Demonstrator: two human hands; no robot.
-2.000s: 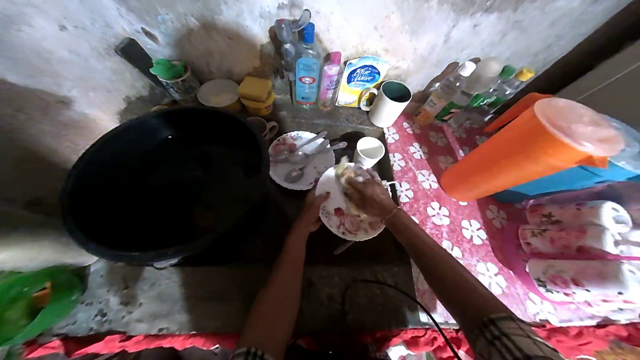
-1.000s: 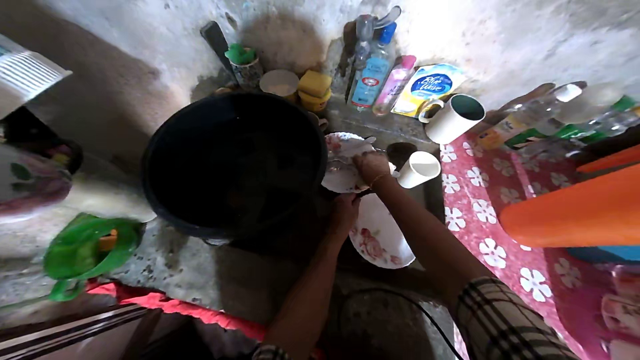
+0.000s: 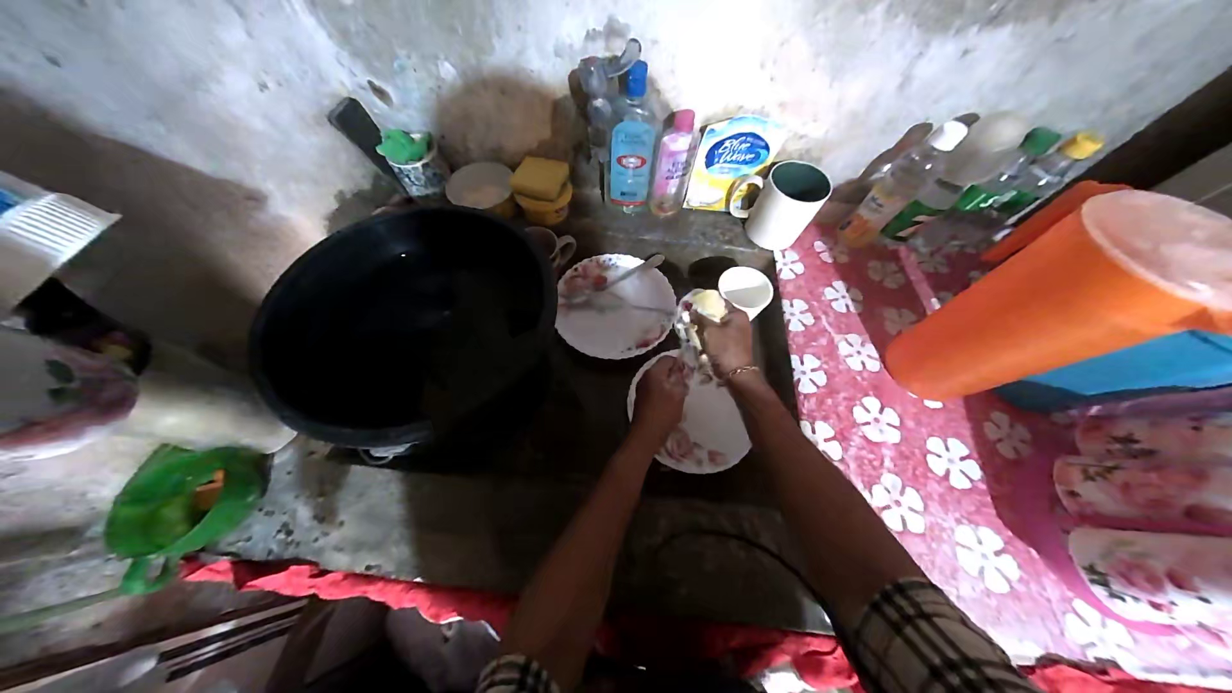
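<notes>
My right hand [image 3: 724, 342] is closed on a soapy, pale yellow-and-white sponge or scrubber [image 3: 707, 306], close to a white cup [image 3: 746, 292]. My left hand [image 3: 660, 395] is closed just to its lower left, over the upper left part of a flower-patterned white plate [image 3: 710, 423]. Something thin, perhaps cutlery, seems to run between the two hands, but suds and fingers hide it. A second scalloped plate [image 3: 621, 322] lies behind and to the left, with a metal spoon [image 3: 635, 272] on it.
A large black tub [image 3: 404, 327] stands at left, a green plastic strainer [image 3: 183, 505] below it. Bottles [image 3: 631, 144], a detergent pack [image 3: 736, 159] and a mug [image 3: 789, 204] line the wall. An orange pitcher [image 3: 1020, 298] stands on the flowered cloth at right.
My right hand has moved off the rear plate, where it was a second ago, and is now beside the white cup with the sponge or scrubber. Fewer utensils show on the rear plate than two seconds ago.
</notes>
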